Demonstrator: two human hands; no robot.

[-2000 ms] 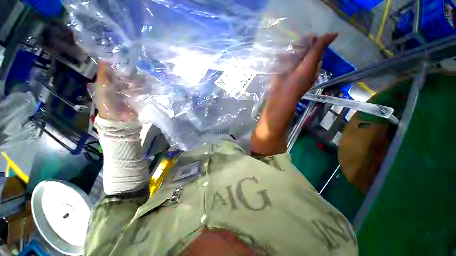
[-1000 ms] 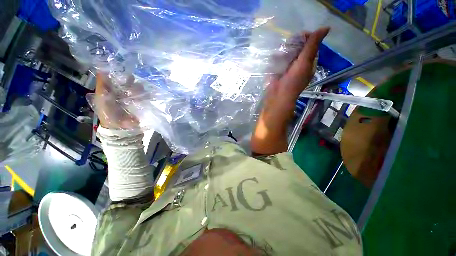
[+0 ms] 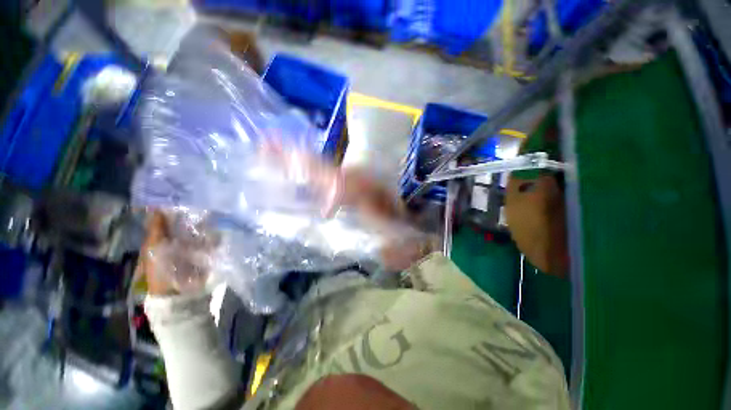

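A large clear plastic bag is crumpled and glossy in front of my chest, blurred by motion. My left hand is at the bag's lower left, partly seen through the plastic, with a white sleeve on the wrist. My right hand is blurred and lies across the bag's right side, with its fingers pointing left. The exact finger positions of both hands are hidden by blur and plastic.
Blue bins stand on the grey floor beyond the bag, one with contents. A metal frame edges the green surface on the right. A brown round-edged board lies beside the frame.
My right hand has swung left and inward across the bag. The bag has become narrower and bunched toward the left. The view has turned, bringing more blue bins into sight; the white reel has left view.
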